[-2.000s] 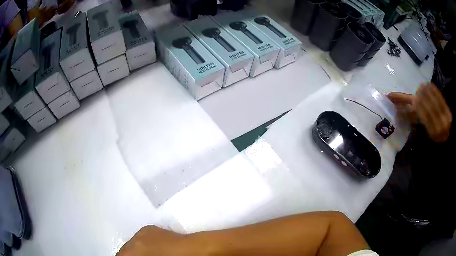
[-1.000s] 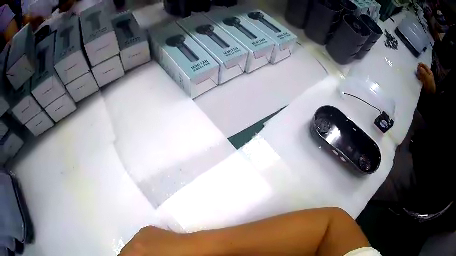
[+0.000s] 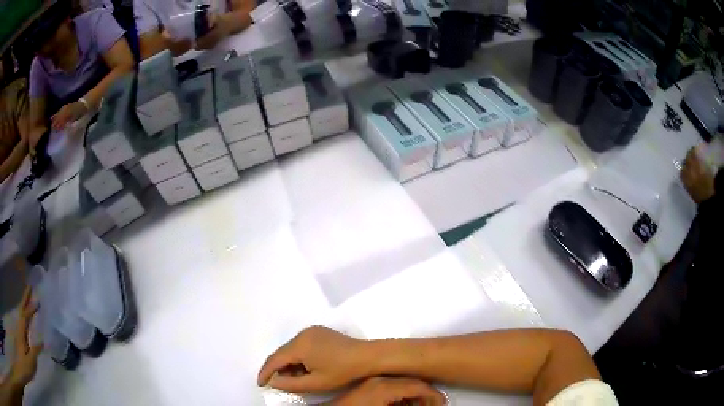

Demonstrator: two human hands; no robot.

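My right hand (image 3: pixel 313 361) rests loosely curled on the white sheet (image 3: pixel 214 277) at the bottom middle, its forearm reaching in from the right; nothing shows in it. My left hand (image 3: pixel 389 392) lies just below that forearm, cut off by the bottom edge, so its fingers are hidden. A glossy black base (image 3: pixel 589 246) lies at the right with its hollow side up, away from my hands. A small black fan (image 3: pixel 645 227) with a thin lead lies beyond it, by a faint translucent tank (image 3: pixel 627 186). Several frosted tank-and-base units (image 3: pixel 99 289) stand at the left.
Stacked grey-white boxes (image 3: pixel 208 131) stand at back left, pale teal boxes (image 3: pixel 451 127) at back centre. Dark shells (image 3: pixel 607 115) cluster at back right. Another person's hand (image 3: pixel 24 341) is beside the left units; another hand (image 3: pixel 698 174) is at the right edge. More people sit at back left.
The view has swung left, so the table things sit further right and more units and people show. My left hand has come into view below my right forearm. The neighbour's hand at the right has moved.
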